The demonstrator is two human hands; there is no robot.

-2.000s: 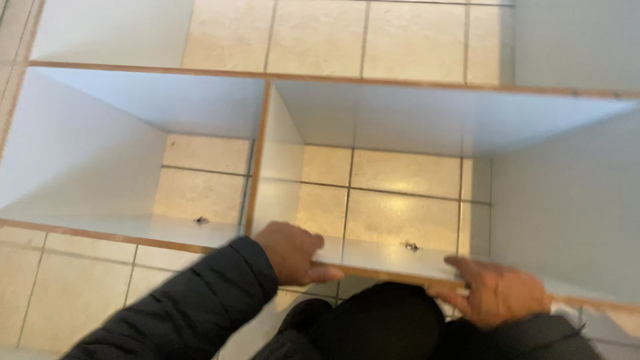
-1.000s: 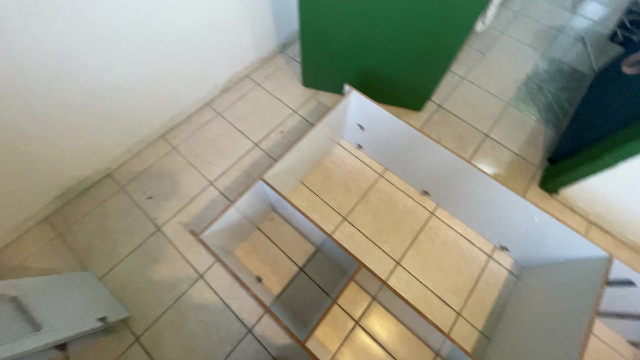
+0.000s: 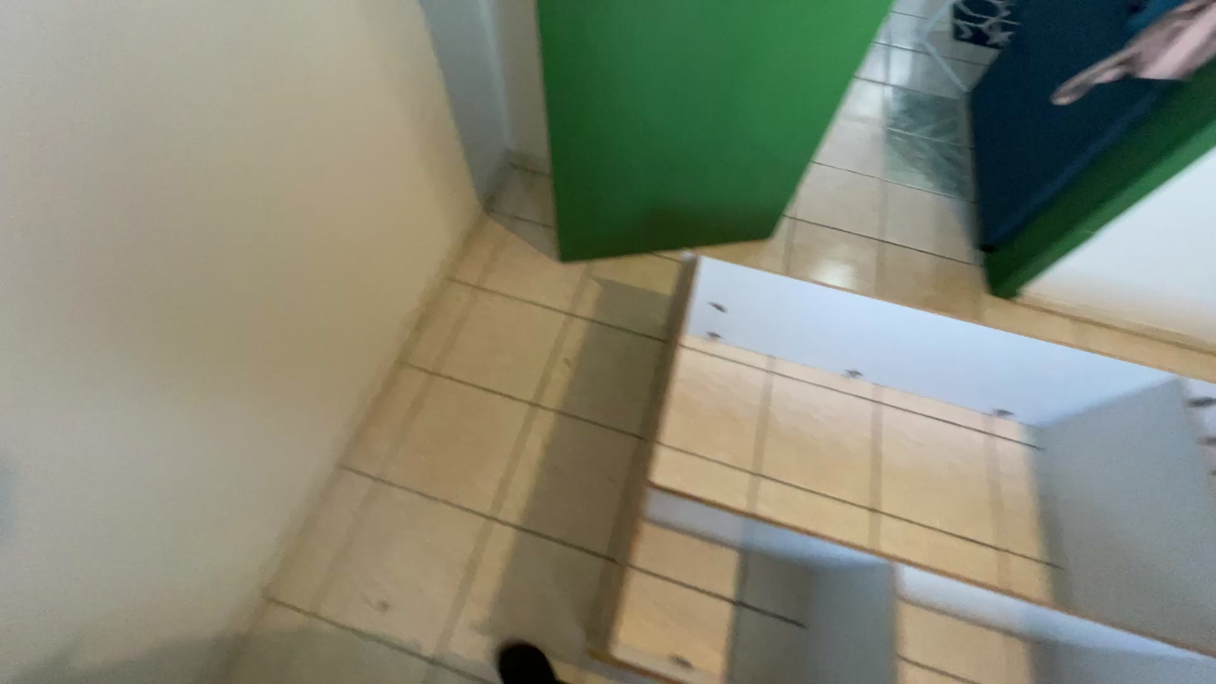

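Neither my left hand nor my right hand shows in the head view. A cabinet frame of white panels with brown edges (image 3: 950,332) lies on the tiled floor at the lower right, its back open to the tiles. Inner panels divide it into a large compartment and smaller ones nearer me. Small dark metal fittings (image 3: 853,373) sit along the inside of its far panel. At the bottom edge the tip of a dark shoe (image 3: 525,662) shows beside the frame's near left corner.
A white wall (image 3: 190,285) runs along the left. A green door (image 3: 693,123) stands just beyond the frame's far corner. At the upper right are a dark blue door (image 3: 1054,142) with a green jamb (image 3: 1092,199) and a hanging pink cloth (image 3: 1149,52).
Two seconds ago both my hands were on the near panel's edge; they are out of view now. The view has swung toward the wall and the green door.
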